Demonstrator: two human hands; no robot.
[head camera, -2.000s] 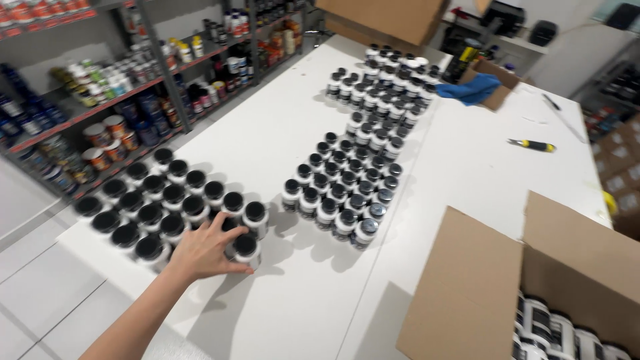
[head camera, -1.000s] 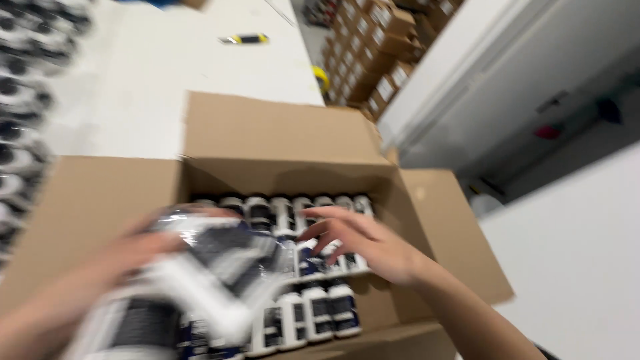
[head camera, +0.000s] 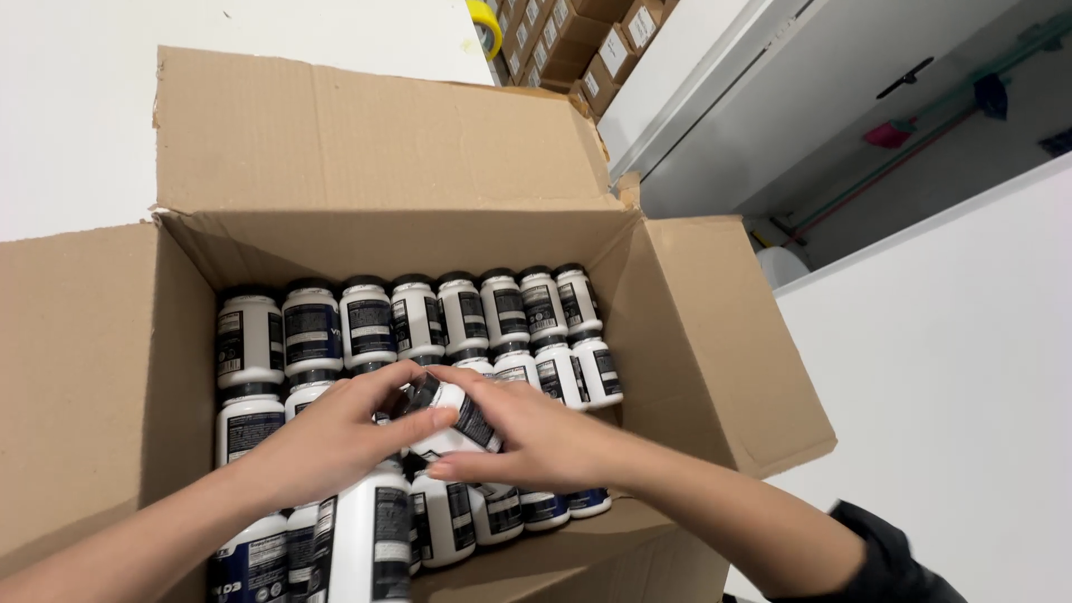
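Both my hands are over an open cardboard box (head camera: 402, 138) filled with rows of white plastic bottles with black lids. My left hand (head camera: 343, 435) and my right hand (head camera: 528, 431) hold one white bottle (head camera: 456, 419) between them, tilted, its black lid toward the upper left. Below my left hand another white bottle (head camera: 364, 536) stands out larger than the rest, on top of the others. The back row of bottles (head camera: 365, 322) lies along the far wall of the box. Bottles beneath my hands are partly hidden.
The box flaps spread outward, one to the right (head camera: 737, 335). A white tabletop (head camera: 84, 100) lies beyond, with a yellow tape roll (head camera: 485, 27) at its edge. Stacked labelled cartons (head camera: 611, 63) stand behind. A white surface (head camera: 946, 360) is at right.
My view has swung from the table's rows of bottles to the box. A second ago my left hand was by blurred bottles and clear plastic; both hands now meet on one bottle.
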